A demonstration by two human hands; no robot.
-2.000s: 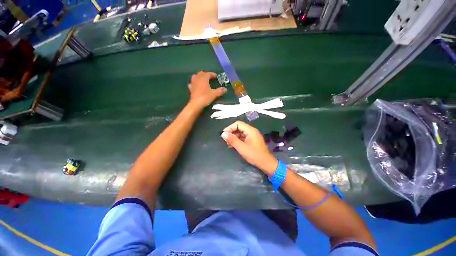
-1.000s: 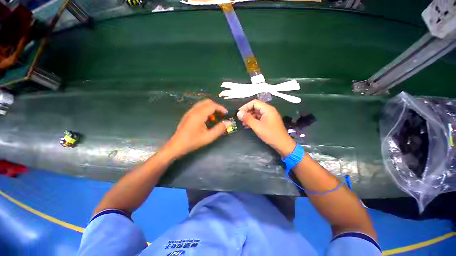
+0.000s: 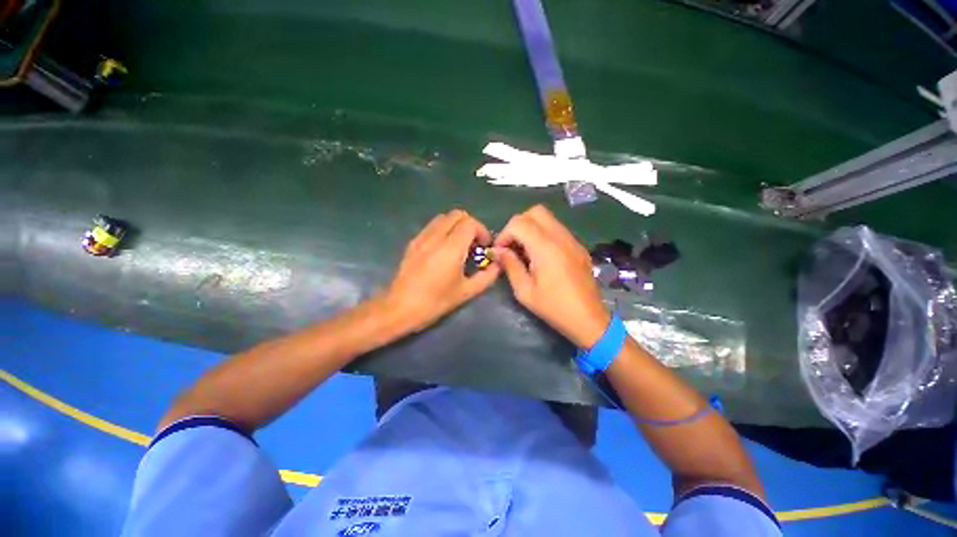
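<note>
My left hand (image 3: 443,271) grips a small circuit board module (image 3: 482,256) between thumb and fingers, mostly hidden by the fingertips. My right hand (image 3: 546,271) meets it from the right, fingertips pinched at the module; whether a small part is between them cannot be seen. A loose pile of small black parts (image 3: 634,262) lies on the green belt just right of my right hand. A blue anti-static strap (image 3: 601,346) is on my right wrist.
Another module (image 3: 104,237) sits on the belt (image 3: 315,210) at left, one more (image 3: 109,70) at upper left. White strips (image 3: 570,171) cross the end of a blue-purple strip (image 3: 539,47). An open clear bag (image 3: 876,346) with black contents and a metal arm (image 3: 881,168) are at right.
My left hand has brought the module from beside the blue-purple strip back toward me. My right hand has moved up to meet it. The view has shifted, and the left-hand module appears further left.
</note>
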